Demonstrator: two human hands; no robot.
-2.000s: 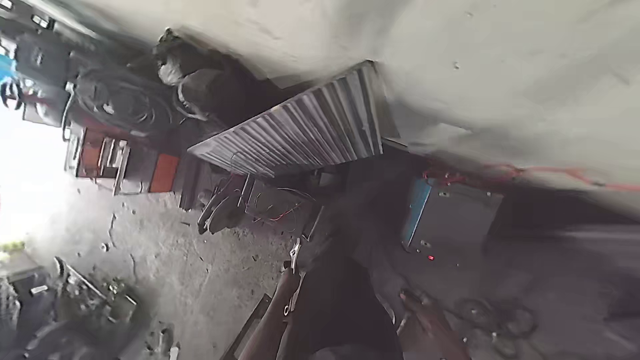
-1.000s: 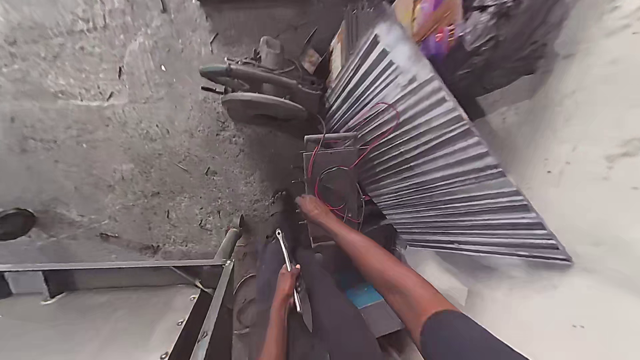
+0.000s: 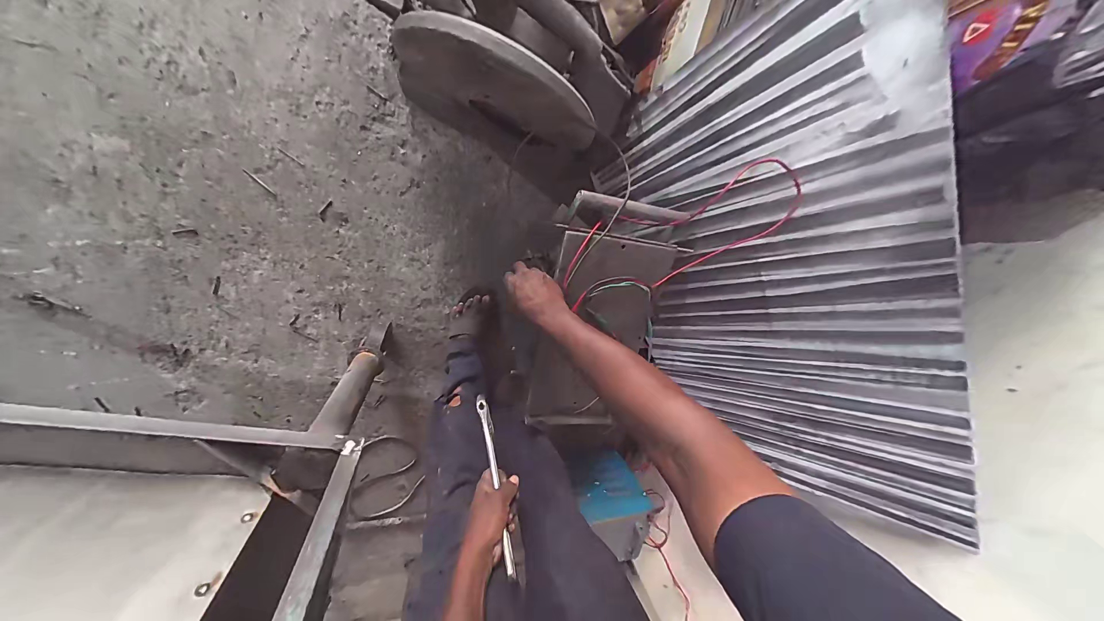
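Note:
My left hand [image 3: 494, 511] is closed around the middle of a long metal wrench [image 3: 491, 447], whose ring-shaped end points up the view over my trouser leg. Farther up, my right hand [image 3: 536, 295] is at the left side of a grey metal box [image 3: 617, 263] with a handle bar. Its fingers are curled, and the fingertips and anything between them are hard to make out. Red and green wires [image 3: 617, 283] loop over the box and onto a corrugated metal sheet [image 3: 802, 293] on its right.
A cut-off saw [image 3: 492, 73] stands on the concrete floor at the top. A metal frame with a pale panel [image 3: 112, 535] fills the lower left. Below the grey box is a blue-topped box [image 3: 608, 487] with red wires. A pale wall [image 3: 1044, 388] lies at right.
Two seconds ago my right hand was low at the right of the view; one second ago it was at the grey box, where it remains. The view has swung round strongly.

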